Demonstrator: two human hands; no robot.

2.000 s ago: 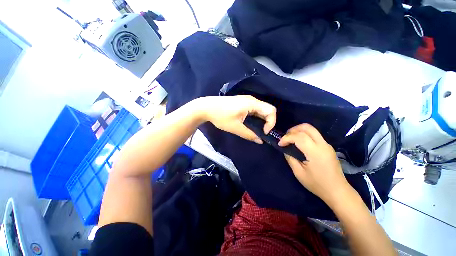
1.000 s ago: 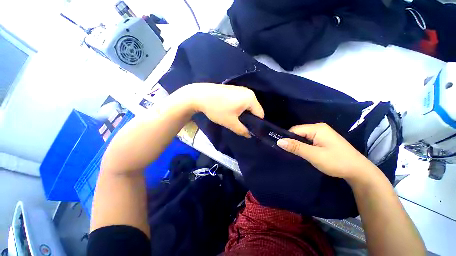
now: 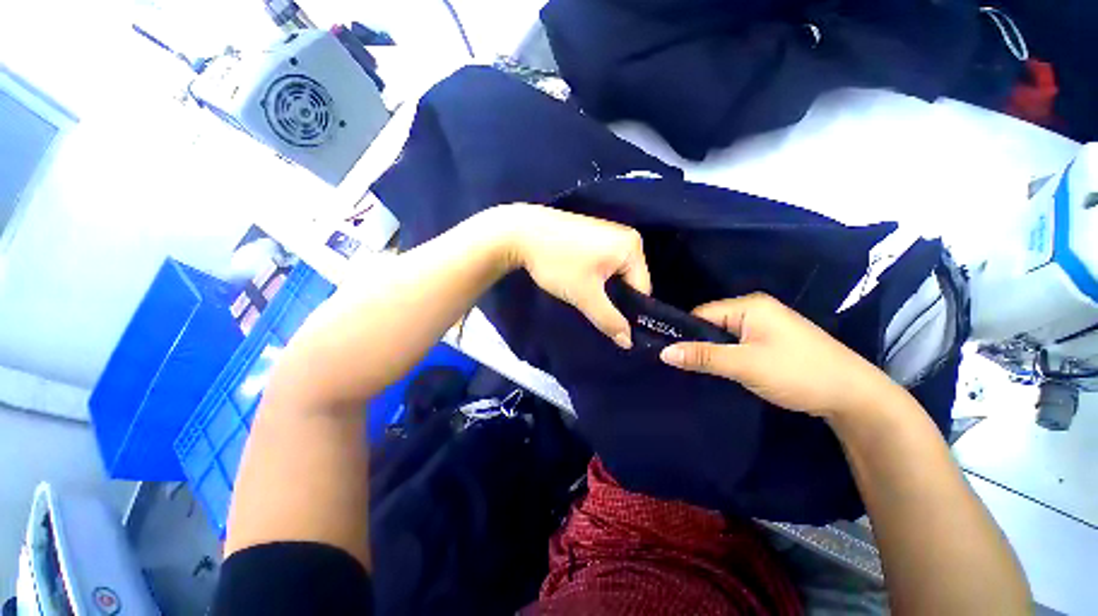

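Note:
A large navy-to-black garment (image 3: 722,433) lies over the front of the table and hangs towards the lap. Its narrow folded dark strip (image 3: 659,326), with small pale print, is stretched between both hands. My left hand (image 3: 590,267) pinches the strip's left end between thumb and fingers. My right hand (image 3: 771,351) pinches its right end, thumb below. The fingers' undersides are hidden. White lining (image 3: 921,331) shows in the opening at the garment's right end.
A white machine head with a blue stripe (image 3: 1038,259) stands at right. A grey motor box (image 3: 301,108) is at upper left. A dark garment heap (image 3: 686,72) lies at the back. Blue crates (image 3: 151,373) stand at left. More dark cloth (image 3: 470,505) lies below the table edge, beside red checked cloth (image 3: 650,554).
The hands have come from bunching the strip to holding it flatter, its pale print turned into view. Since one second ago they are slightly closer together. The garment's right opening looks narrower than at first.

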